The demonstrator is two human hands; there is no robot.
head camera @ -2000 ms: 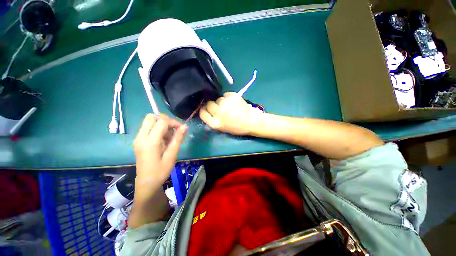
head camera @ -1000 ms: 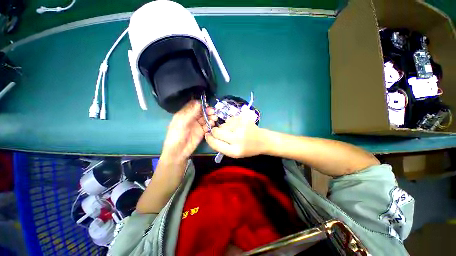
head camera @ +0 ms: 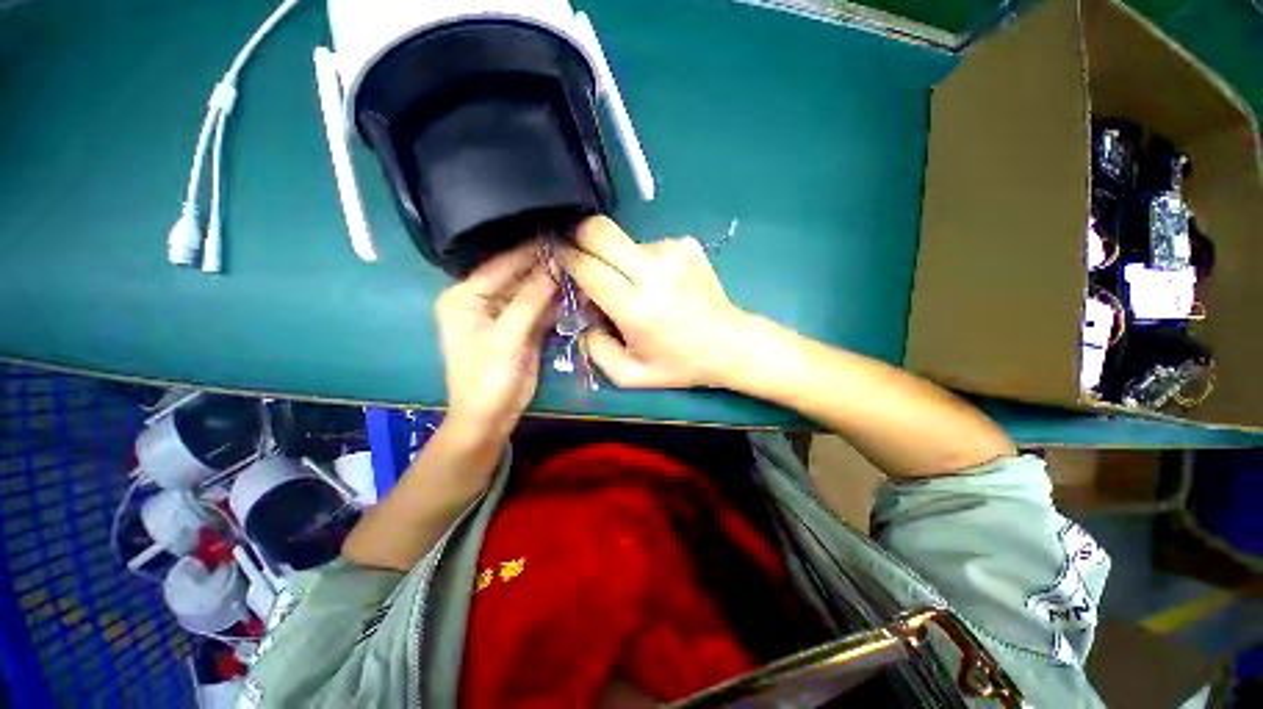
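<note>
A camera housing with a white shell and black lower part lies on the green bench, its open end toward me. Thin wire leads with small white plug connectors hang from that end between my hands. My left hand pinches the wires from the left, close under the housing. My right hand holds them from the right, its fingertips at the housing's lower edge. A thin pale stick or wire end shows beyond my right hand. The fingertips partly hide the wires.
White antennas flank the housing. A forked white tail cable lies at left. An open cardboard box with black-and-white modules stands at right. A blue crate with several white-and-black housings is below the bench at left.
The view has shifted, with the housing now nearer the top edge. The module with circuit board seen at my right hand one second ago no longer shows. Both hands now meet at the wires under the housing.
</note>
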